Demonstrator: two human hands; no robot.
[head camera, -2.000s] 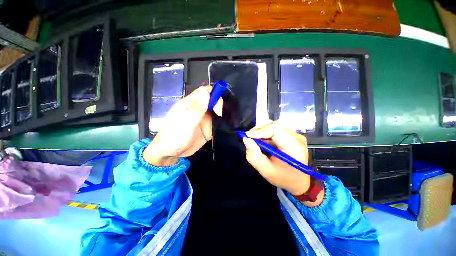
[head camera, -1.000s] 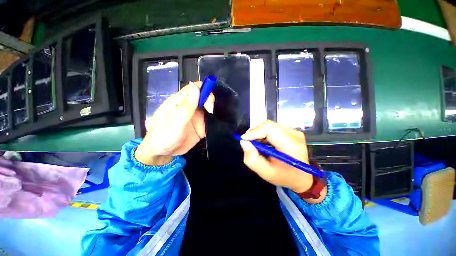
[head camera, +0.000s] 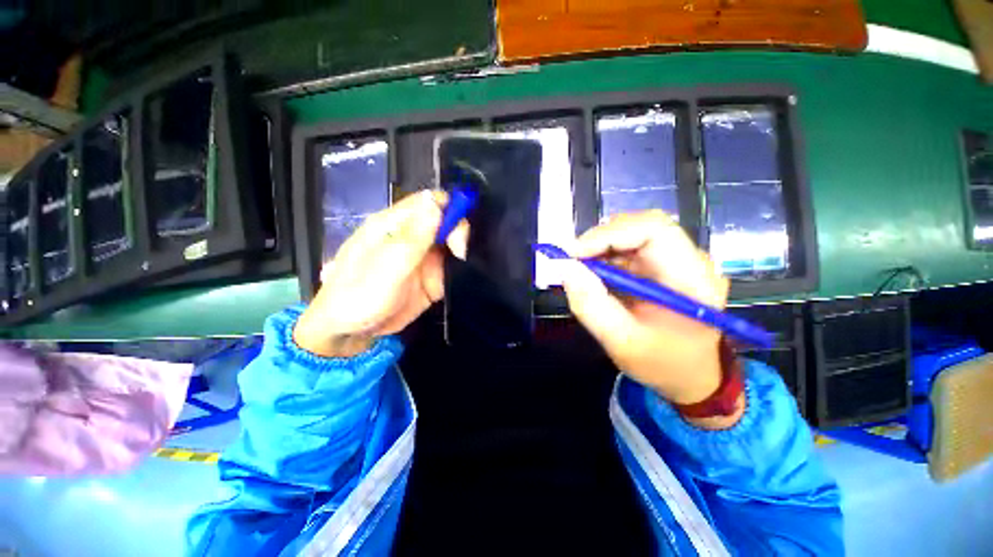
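Note:
A dark smartphone (head camera: 495, 250) is held upright on end above the foam phone tray (head camera: 800, 201). My left hand (head camera: 376, 272) grips its left edge and also holds a short blue piece (head camera: 458, 209) between thumb and finger, over the screen. My right hand (head camera: 648, 299) is just right of the phone and holds a slim blue pen (head camera: 681, 301), its tip close to the phone's right edge. Lit phones (head camera: 640, 174) lie in the tray's pockets at left and right. A bright white surface shows behind the held phone.
Neighbouring filled trays (head camera: 136, 234) are at the left. An orange-brown board (head camera: 675, 27) lies behind. Black trays (head camera: 860, 364) are below the bench edge at right, near a blue stool (head camera: 945, 381). A person's pink sleeve (head camera: 93, 408) is at the lower left.
My right hand and the pen have moved right and slightly up, off the phone's front. The held phone's lower part now shows fully. My left hand keeps its grip.

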